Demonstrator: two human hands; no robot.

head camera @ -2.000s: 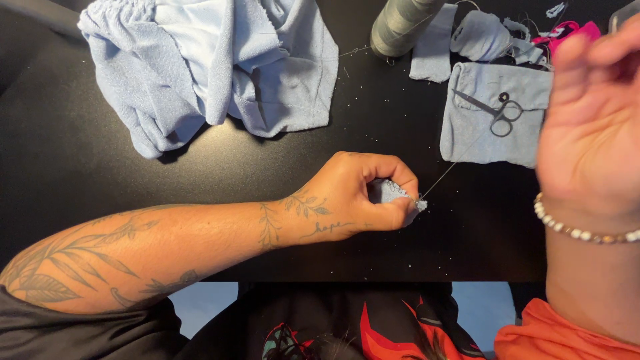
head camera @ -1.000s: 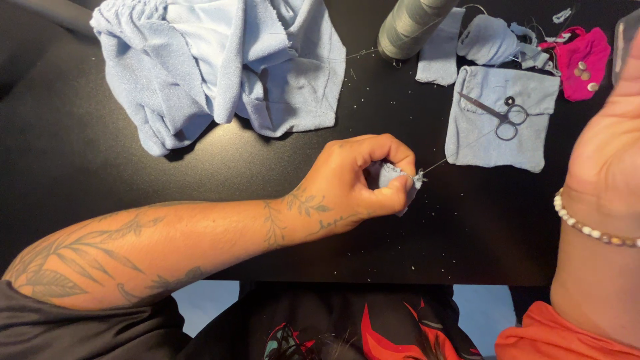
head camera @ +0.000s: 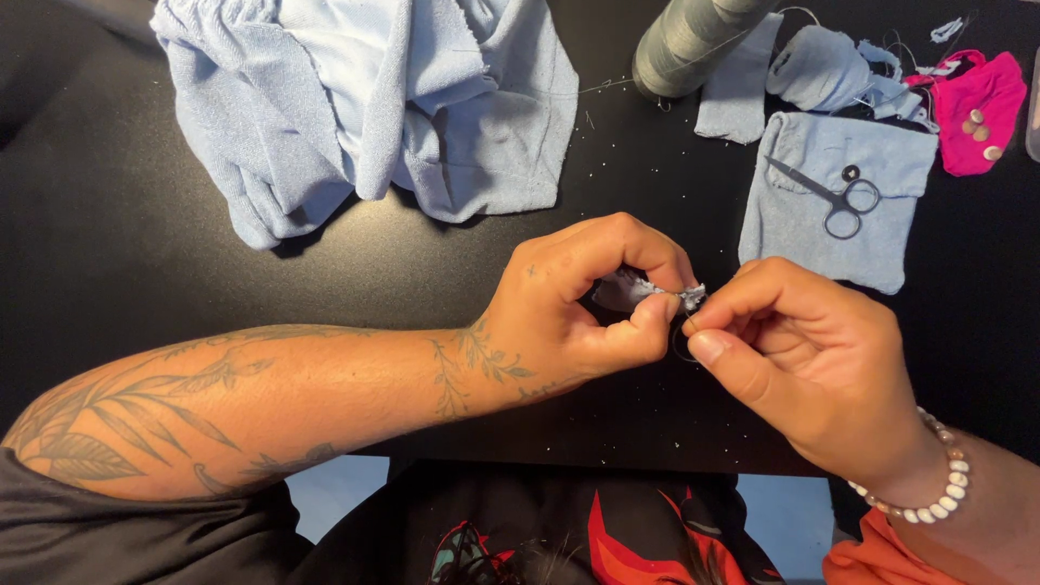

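My left hand (head camera: 597, 296) pinches a small piece of light blue terry cloth (head camera: 621, 291) between thumb and forefinger, its frayed edge poking out at the fingertips. Close on its right, my right hand (head camera: 800, 357) has thumb and forefinger closed on something thin at the cloth's edge, a thread or a needle; which one cannot be told. A small loop of thread (head camera: 676, 345) curves below the fingertips. Beyond my right hand, small dark scissors (head camera: 830, 200) lie on a flat light blue cloth pouch (head camera: 821, 236), beside a dark round button or snap (head camera: 851, 172).
Bunched light blue cloth (head camera: 366, 106) lies at the upper left. A large grey-green thread cone (head camera: 691, 49) stands at the top, near a folded cloth strip (head camera: 735, 93) and a rolled cloth piece (head camera: 816, 69). A pink cloth (head camera: 979, 97) bears several small buttons. White lint dots the black table (head camera: 244, 284).
My right hand, raised at the right side before, has come in to the left and now meets the cloth in my left hand. My left hand keeps its pinch on the cloth.
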